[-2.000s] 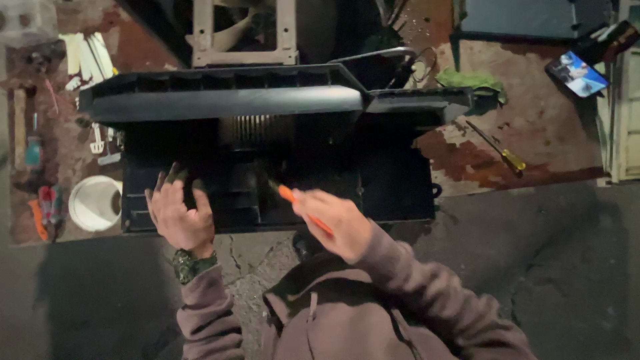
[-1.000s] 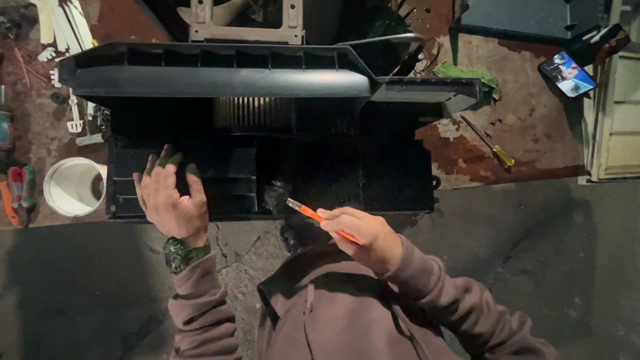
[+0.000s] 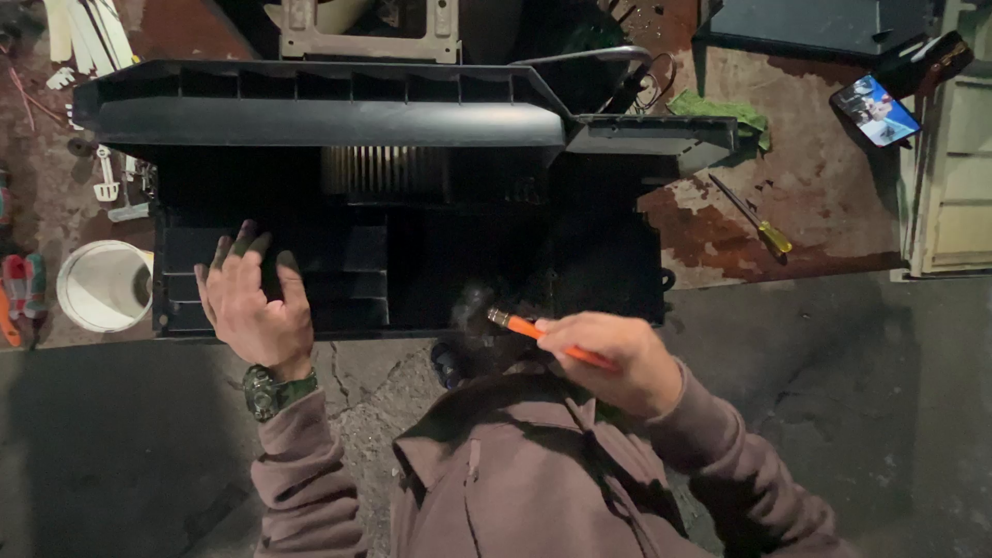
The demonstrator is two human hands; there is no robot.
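Note:
A large black plastic housing (image 3: 333, 124) with a ribbed upper edge lies across the table's front part. Inside it a slatted, light-coloured part (image 3: 384, 170) shows. My left hand (image 3: 260, 306) rests on the housing's left part, fingers spread, holding nothing. A brush with an orange handle (image 3: 521, 325) and metal ferrule is in my right hand (image 3: 612, 356), which is closed round the handle. Its dark bristles blur against the housing's front edge, so their contact cannot be told.
On the left are a white bucket (image 3: 106, 287), red-handled pliers (image 3: 23, 287) and white plastic parts (image 3: 89, 39). To the right lie a yellow-handled screwdriver (image 3: 750, 215), a green cloth (image 3: 725, 116) and a phone (image 3: 876, 111). A metal frame (image 3: 370, 54) stands behind the housing.
The brush in my right hand has moved right and toward me along the housing, from near its middle to its front edge. My left hand stays on the left part.

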